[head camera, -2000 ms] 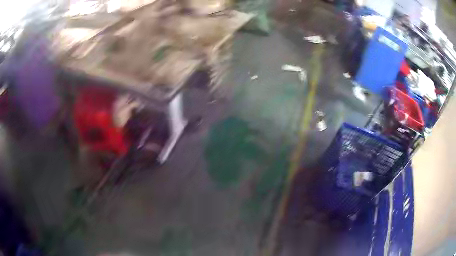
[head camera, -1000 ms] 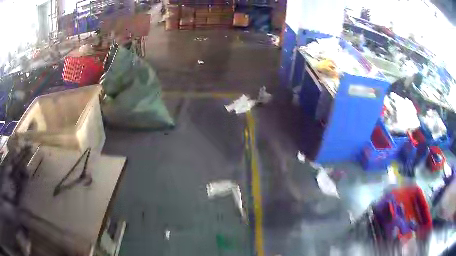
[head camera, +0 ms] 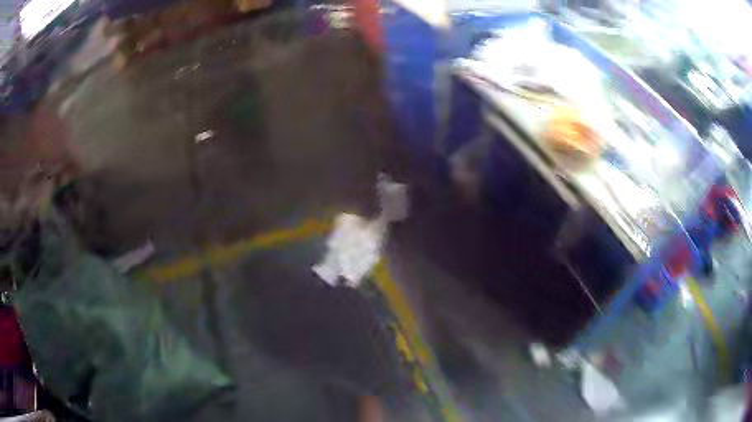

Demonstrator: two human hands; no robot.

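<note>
Neither my left hand nor my right hand is in view. A white scrap (head camera: 352, 249) lies on the floor ahead, over the corner of the yellow floor lines. A smaller greyish-white scrap (head camera: 394, 199) lies just beyond it. Another white scrap (head camera: 600, 389) lies on the floor at the lower right. The picture is blurred, so their material is hard to tell.
A large green sack (head camera: 107, 330) stands at the lower left. A blue-sided bench (head camera: 569, 194) with white pieces and an orange-yellow item on top stands at the right. A blue upright (head camera: 412, 78) rises behind it. Red and blue containers show at the far right.
The view has moved forward and tilted. The floor scraps and green sack are nearer. The cream bin, the small table and the red crate at lower right have left the picture.
</note>
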